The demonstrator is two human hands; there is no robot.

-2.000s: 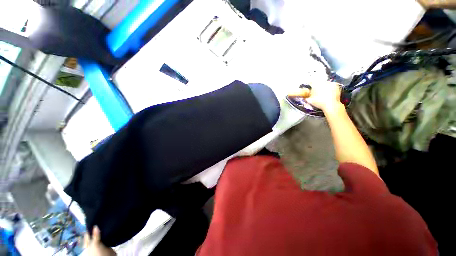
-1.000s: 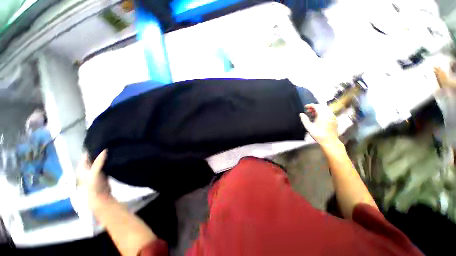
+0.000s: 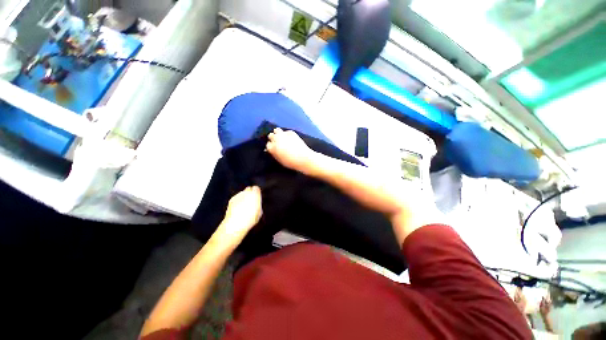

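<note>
Black trousers (image 3: 319, 206) lie over a padded board with a blue cover (image 3: 262, 116), whose rounded end shows bare beyond the cloth. My right hand (image 3: 286, 147) grips the cloth near the upper edge by the blue end. My left hand (image 3: 244, 207) grips the cloth nearer my body, at the lower left of the board. The fingers of both hands are bent into the black cloth. The far end of the trousers is partly hidden behind my right forearm and sleeve.
A white padded table (image 3: 179, 126) lies under the board. A dark phone-like rectangle (image 3: 361, 141) and a metal plate (image 3: 410, 166) sit on it. A blue arm (image 3: 402, 99) and a blue padded buck (image 3: 492, 153) stand behind. Another person's hands (image 3: 531, 302) show at lower right.
The view has swung toward the board's blue rounded end. My right hand has left the iron and moved onto the trousers. Both hands now grip cloth close together near that end.
</note>
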